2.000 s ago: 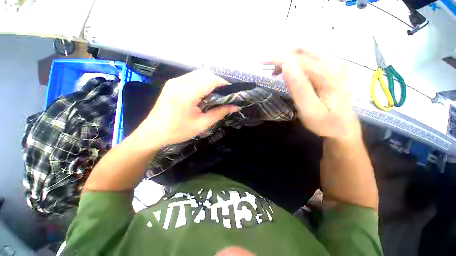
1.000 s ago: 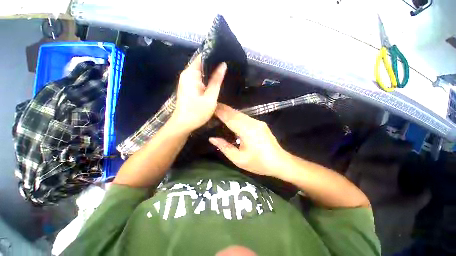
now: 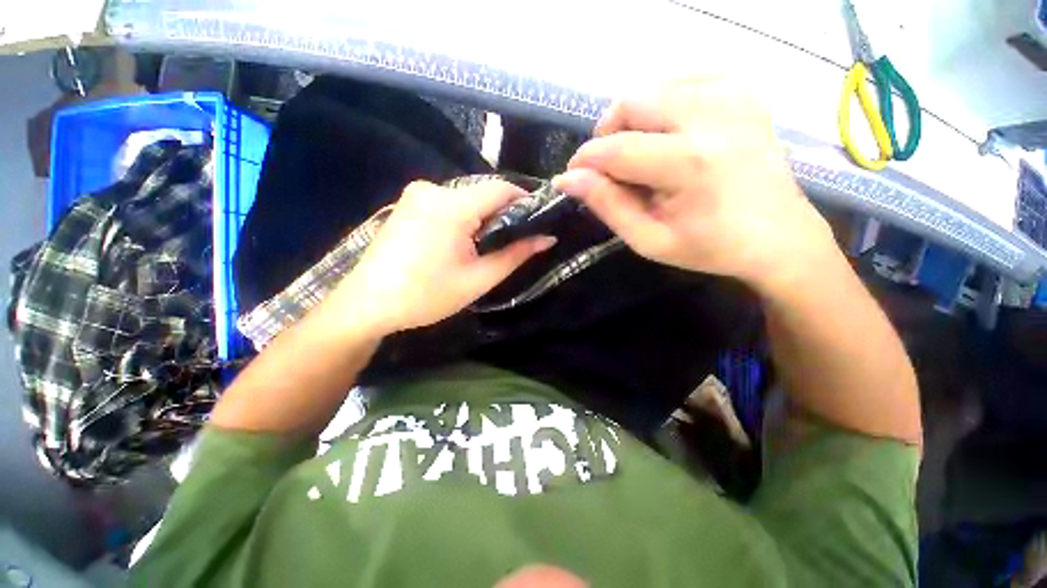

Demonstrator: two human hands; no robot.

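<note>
A plaid and black garment [image 3: 316, 287] lies across the lap below the table edge. My left hand [image 3: 431, 253] grips its folded plaid edge between thumb and fingers, left of centre. My right hand [image 3: 700, 190] is raised to the right of it, thumb and forefinger pinched together at the seam edge [image 3: 537, 204]. The fingertips of both hands are close together. Whether thread is between the right fingertips is too small to tell. Black cloth [image 3: 344, 149] spreads behind the left hand and below both hands.
Scissors with one yellow and one green handle [image 3: 878, 113] lie on the white table [image 3: 517, 52] at the right. A measuring strip [image 3: 459, 80] runs along its front edge. A blue crate [image 3: 230, 149] with a plaid bundle [image 3: 109, 310] hanging over it stands at the left.
My right hand has moved up and right from the lap to the seam edge. The black folded part that stood up over the table edge is now lower. The left hand has turned toward the right.
</note>
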